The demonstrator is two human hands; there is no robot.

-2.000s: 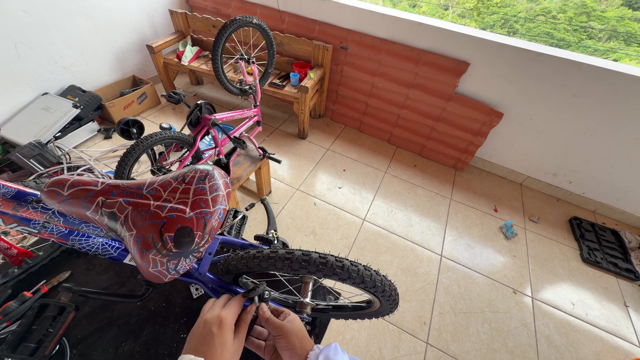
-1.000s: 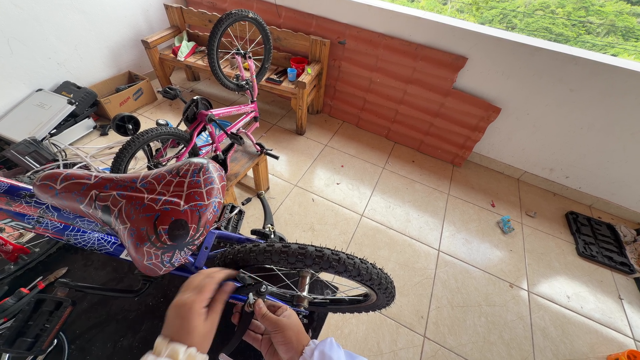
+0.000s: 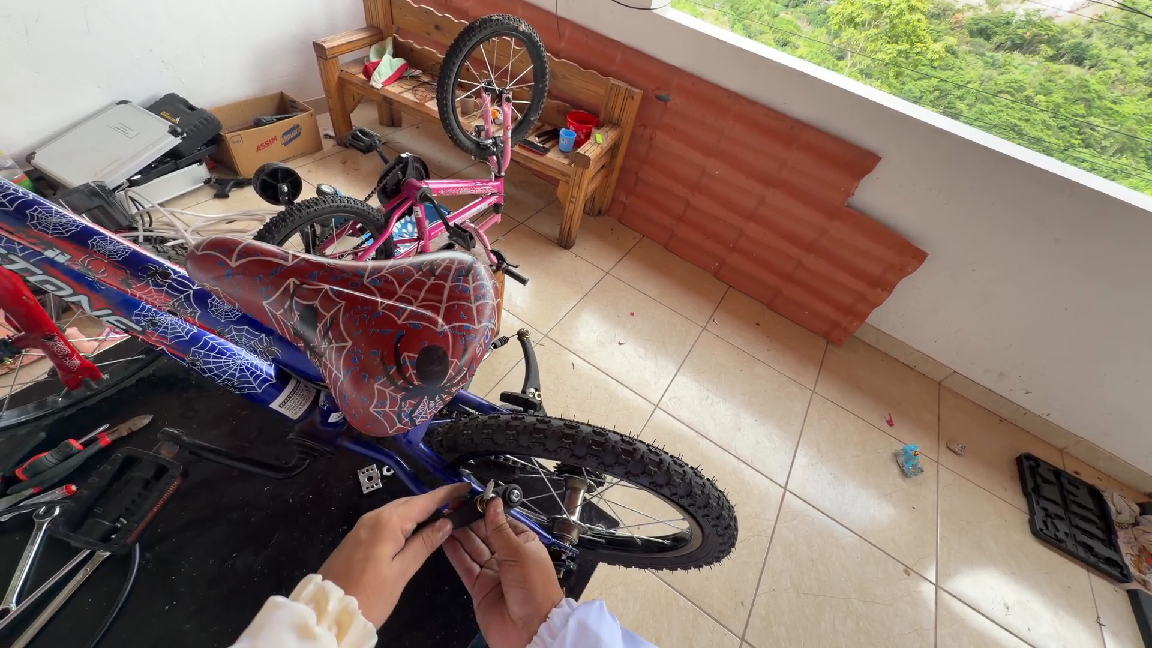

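Observation:
A blue bicycle frame (image 3: 216, 351) with web patterns lies on a black table, its red spider-patterned saddle (image 3: 405, 342) toward me. Beside the rear wheel's knobby tire (image 3: 630, 468), both hands meet at a black brake arm (image 3: 468, 511) on the frame. My left hand (image 3: 387, 549) pinches the arm from the left. The thumb and fingers of my right hand (image 3: 508, 567) close around its small metal fitting, just below a round bolt. Another brake arm (image 3: 531, 369) stands out on the wheel's far side. My fingers partly hide the fitting.
Pliers (image 3: 85, 450), wrenches (image 3: 31, 549) and a black pedal (image 3: 121, 504) lie at the left. Behind stand an upturned pink bicycle (image 3: 450, 193), a wooden bench (image 3: 585, 180) and a cardboard box (image 3: 270, 135). A black tray (image 3: 1071, 513) lies on the floor at right.
My left hand, raised and blurred above the brake arm one second ago, has come down onto it. My right hand has stayed at the brake arm.

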